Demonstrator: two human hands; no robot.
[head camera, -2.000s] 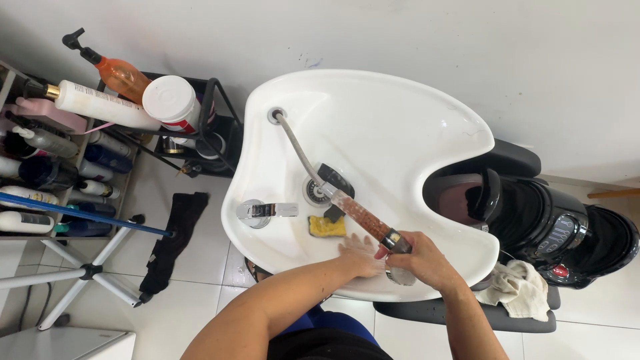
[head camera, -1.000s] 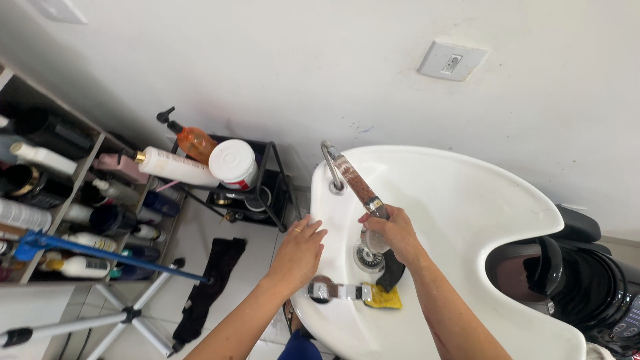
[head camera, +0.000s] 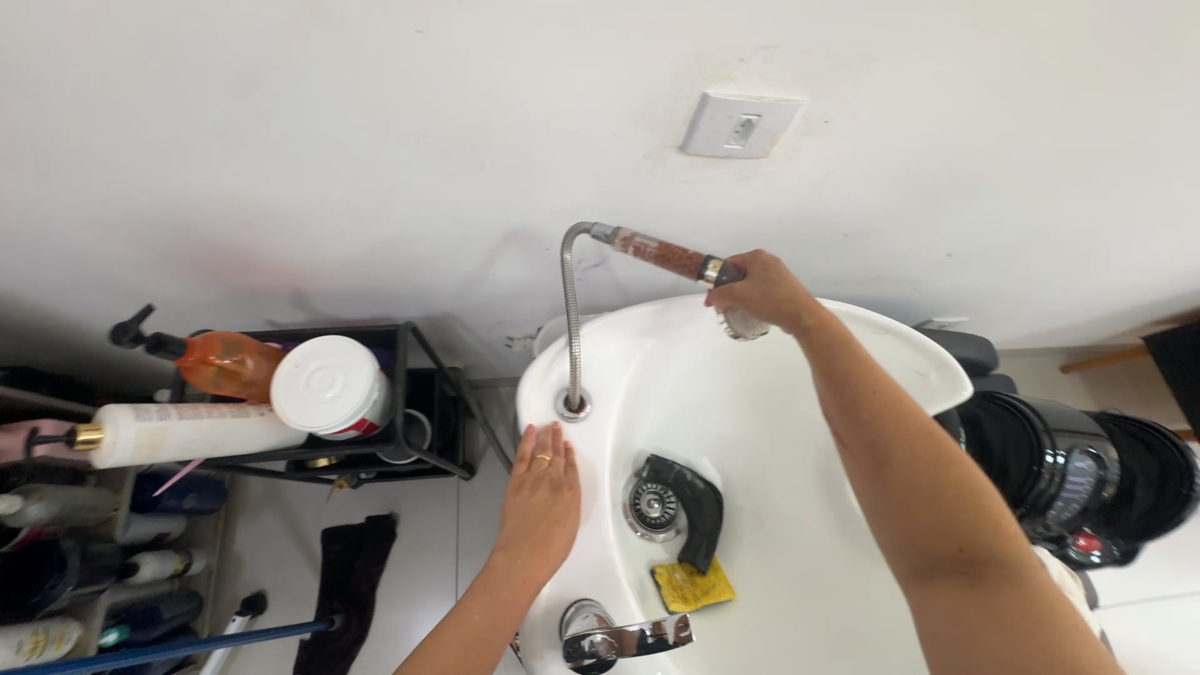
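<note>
My right hand (head camera: 764, 291) grips a handheld shower head (head camera: 666, 255) with a bead-filled handle near its head, above the back rim of a white shampoo basin (head camera: 778, 525). From the handle's end a metal hose (head camera: 568, 309) bends down into its hole in the rim. My left hand (head camera: 544, 497) lies flat on the rim just below that hole, holding nothing. In the basin, a black curved piece (head camera: 703, 511) lies partly over the metal drain (head camera: 653, 504) and touches a yellow sponge (head camera: 694, 585). A chrome faucet (head camera: 623, 639) stands on the near left rim.
To the left stands a black cart (head camera: 408, 375) with a white tub (head camera: 328, 384), an orange pump bottle (head camera: 225, 364) and a white pump bottle (head camera: 192, 433). Shelves of bottles are at lower left. A black cloth (head camera: 352, 591) hangs nearby. A wall socket (head camera: 742, 127) is behind the basin.
My right hand has lifted the shower head from low over the basin to its back rim. My left hand has moved from inside the basin onto the left rim. The view has shifted.
</note>
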